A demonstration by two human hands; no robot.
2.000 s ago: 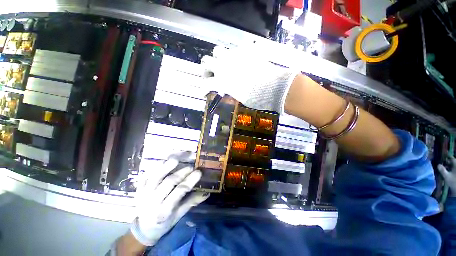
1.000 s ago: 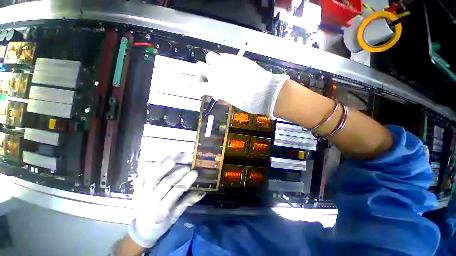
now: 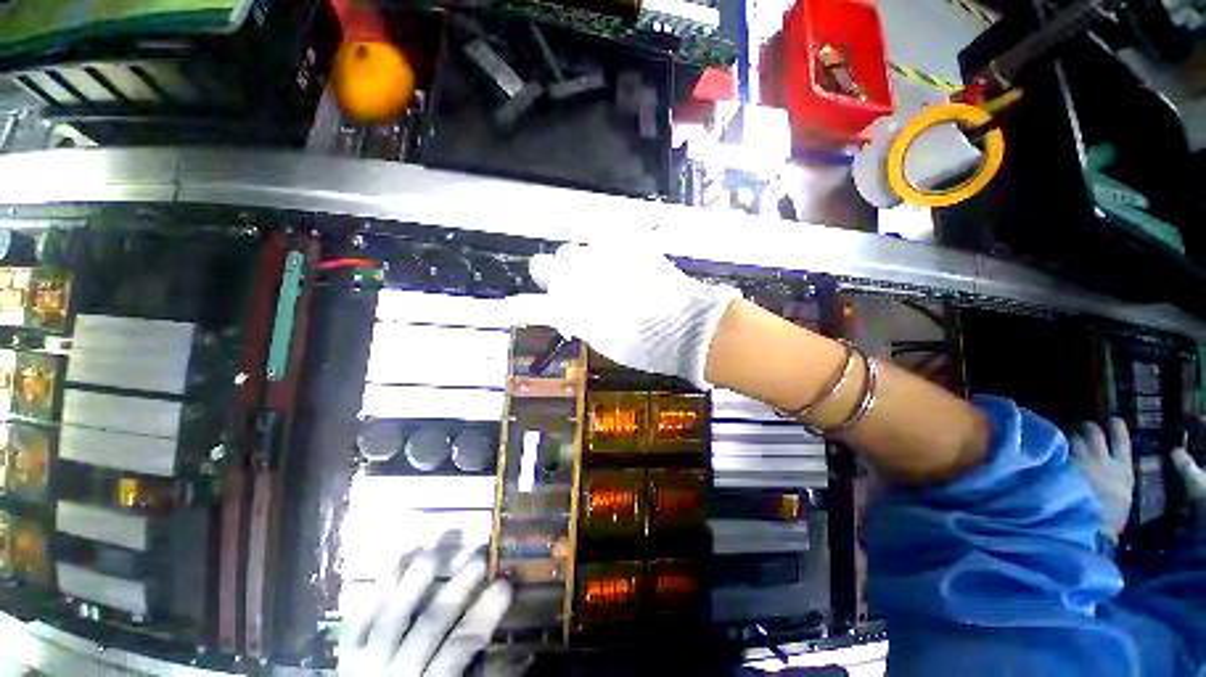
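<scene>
A long see-through brown plate with amber edges [image 3: 537,483] lies over a circuit board, beside a column of transformers with glowing orange windings [image 3: 615,503]. My gloved right hand [image 3: 622,304] is at the plate's upper end, with a dark slim thing [image 3: 548,352] showing under its fingers; the glove hides most of the grip. My gloved left hand [image 3: 430,615] lies at the plate's lower left edge, fingers apart, over the white heatsinks [image 3: 430,355]. It is cut off by the bottom of the picture.
Silver rails run along both sides of the boards. Behind the upper rail [image 3: 397,192] are black trays [image 3: 549,106], an orange ball-like object [image 3: 373,82], a red bin [image 3: 837,66] and a yellow ring [image 3: 946,155]. Another person's gloved hands [image 3: 1104,470] are at the far right.
The view has tilted up, so the boards sit lower and more shows behind the rail. Both my hands stay at the plate. Another person's gloved hands now show at the right.
</scene>
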